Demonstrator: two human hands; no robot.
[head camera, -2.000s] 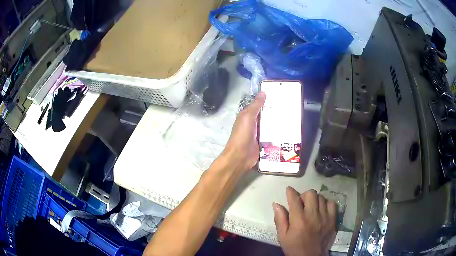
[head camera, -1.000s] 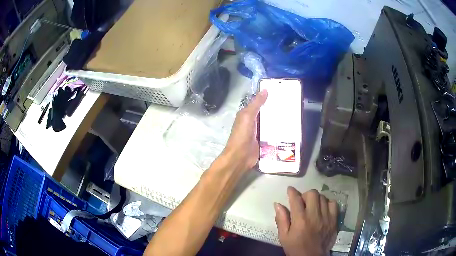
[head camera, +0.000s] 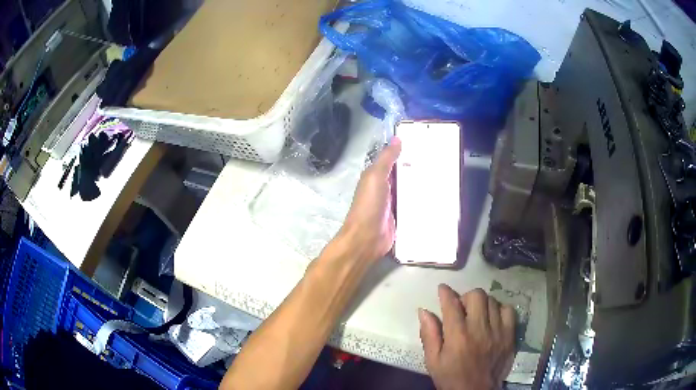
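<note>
A smartphone (head camera: 428, 194) with a bright white lit screen is held upright over the white table, left of the machine. My left hand (head camera: 375, 202) holds it by its left edge, thumb along the side. My right hand (head camera: 472, 335) is bare and rests near the table's front edge below the phone, fingers slightly curled and a little apart, holding nothing that shows. Its wrist is cut off by the bottom of the picture.
A grey-brown JUKI machine (head camera: 610, 175) stands at right. A crumpled blue bag (head camera: 458, 57) and a clear plastic bag (head camera: 305, 198) lie behind and left. A white basket (head camera: 206, 131) holds brown cardboard. A blue crate (head camera: 38, 293) is at lower left.
The pink-red pictures low on the phone screen are gone; the screen is now nearly all white. The left thumb has shifted slightly. The right hand has not visibly moved.
</note>
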